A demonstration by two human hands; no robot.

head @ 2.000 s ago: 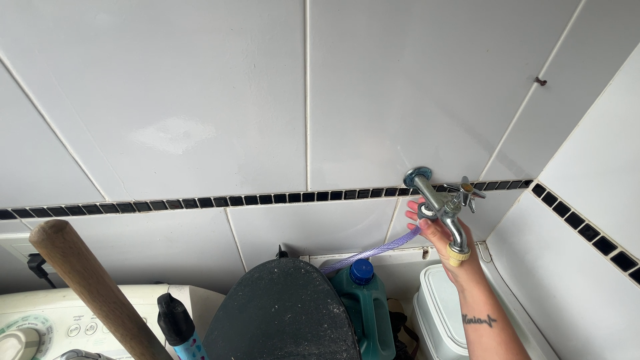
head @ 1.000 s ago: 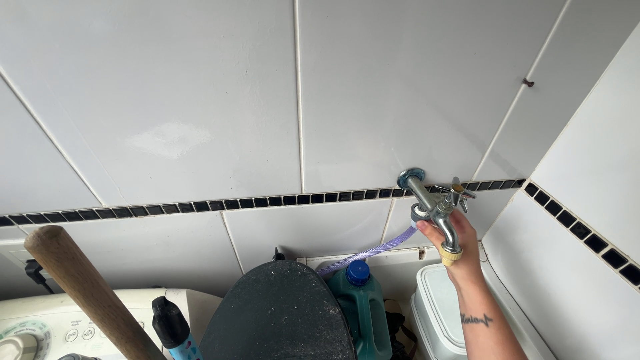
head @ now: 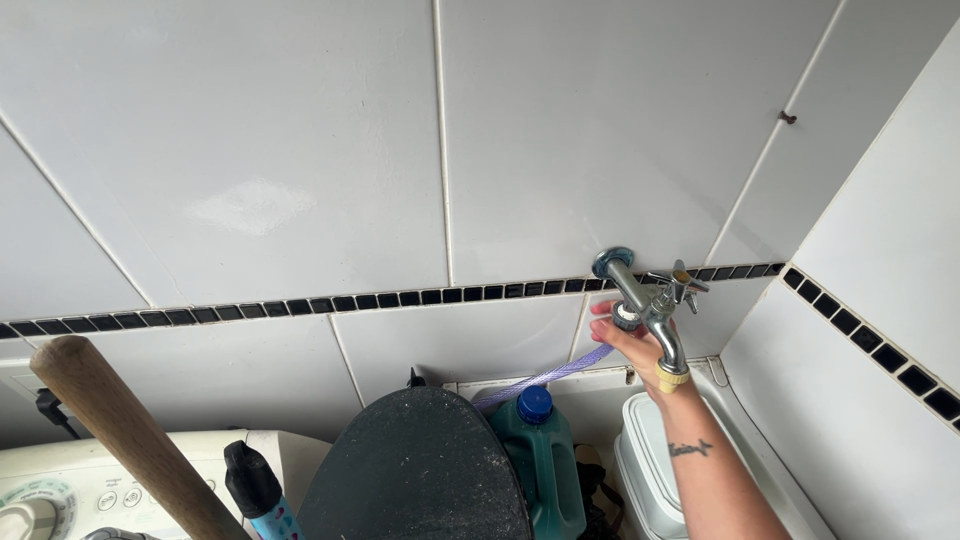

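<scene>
A chrome tap (head: pixel 660 307) with a cross handle and a yellowish hose fitting on its spout juts from a round flange on the tiled wall. Behind and under it, my right hand (head: pixel 634 341) has its fingers around the dark grey coupling (head: pixel 626 316) of a purple braided hose (head: pixel 551 375). The coupling's white inside faces up, close beside the tap's pipe; whether they touch cannot be told. From the coupling the hose runs down left behind a dark lid. My left hand is out of view.
Below stand a dark, dusty lid (head: pixel 420 472), a green jug with a blue cap (head: pixel 535 405) and a pale plastic container (head: pixel 649 457) in a white basin (head: pixel 780 480). At left are a washing machine (head: pixel 82 457), a wooden handle (head: pixel 127 427) and a black-capped bottle (head: pixel 252 480).
The fingers of my right hand have shifted around the hose coupling; their tips show again left of it, after being mostly hidden one second ago.
</scene>
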